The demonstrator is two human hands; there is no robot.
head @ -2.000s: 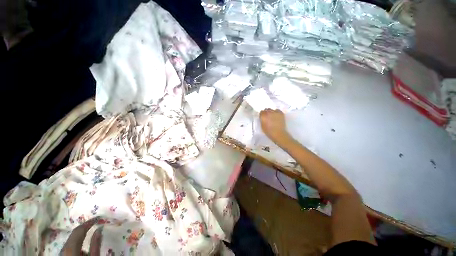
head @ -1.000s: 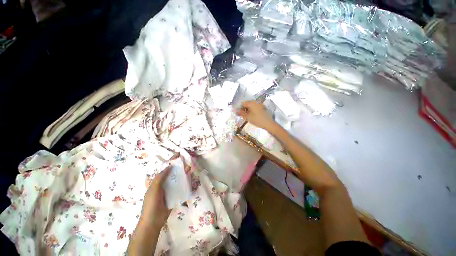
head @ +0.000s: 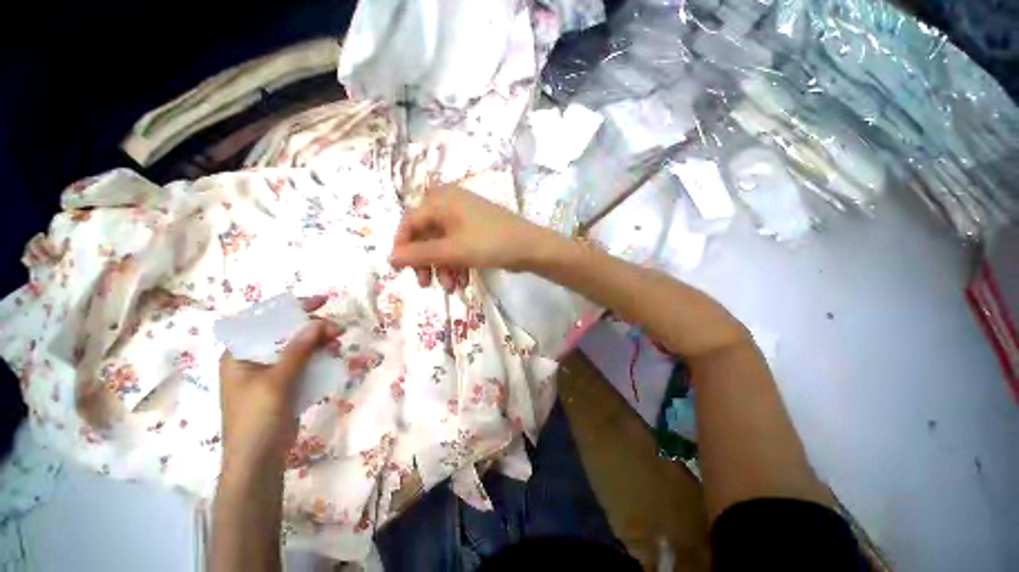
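Note:
A cream-white floral garment [head: 369, 391] lies spread and folded in front of me. My left hand [head: 268, 374] holds a small white hang tag [head: 263, 327] between thumb and fingers, above the garment's left middle. My right hand [head: 447, 237] is over the garment's upper part, palm down, with thumb and forefinger pinched together. Whether a thin loop pin is between those fingertips cannot be told.
A white table [head: 872, 335] at right bears loose white tags [head: 702, 188] near its corner and shiny polybag packets [head: 827, 134] behind. Folded strips [head: 229, 101] lie at the back left. A pale floral garment [head: 441, 50] is draped at the top.
My right hand has moved left from the table corner to over the garment. My left hand, out of clear view at first, came in with the tag and has moved left and up. The view has shifted.

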